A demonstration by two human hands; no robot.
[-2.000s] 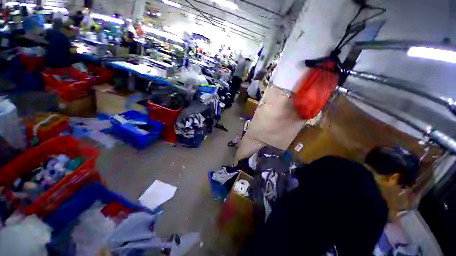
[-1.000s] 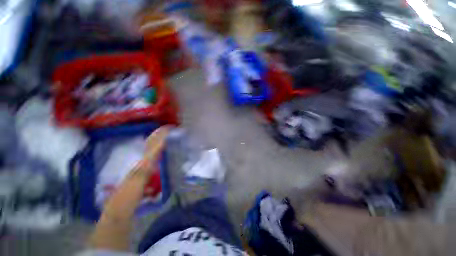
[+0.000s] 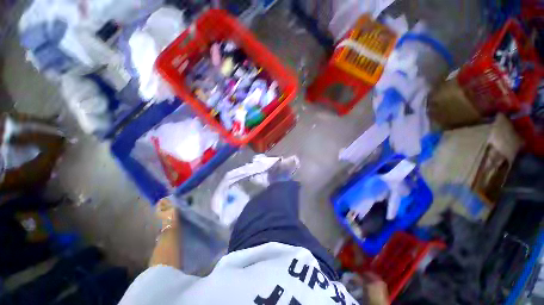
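My left hand (image 3: 166, 209) is small and blurred at the near corner of a blue crate (image 3: 129, 156). A blue-grey piece, probably cloth (image 3: 203, 235), hangs beside the hand, between it and my body; I cannot tell whether the fingers hold it. The blue crate holds white material (image 3: 185, 140) and a red piece (image 3: 174, 168). My right hand (image 3: 376, 289) is at the bottom edge, partly cut off and blurred, near a red crate (image 3: 405, 259); its grip is unclear. Pale cloth (image 3: 235, 190) lies on the floor by my leg.
A red crate (image 3: 277, 134) of mixed scraps stands beyond the blue one. An orange crate (image 3: 365, 50) sits on another red crate. To the right are a small blue crate (image 3: 382, 238) with cloth, an open cardboard box (image 3: 465, 161) and more red crates. White cloth heaps (image 3: 77, 36) lie upper left.
The view has turned and tilted down, so the crates now appear closer and rotated. My left forearm shows lower in the picture, with the hand by the blue crate's corner.
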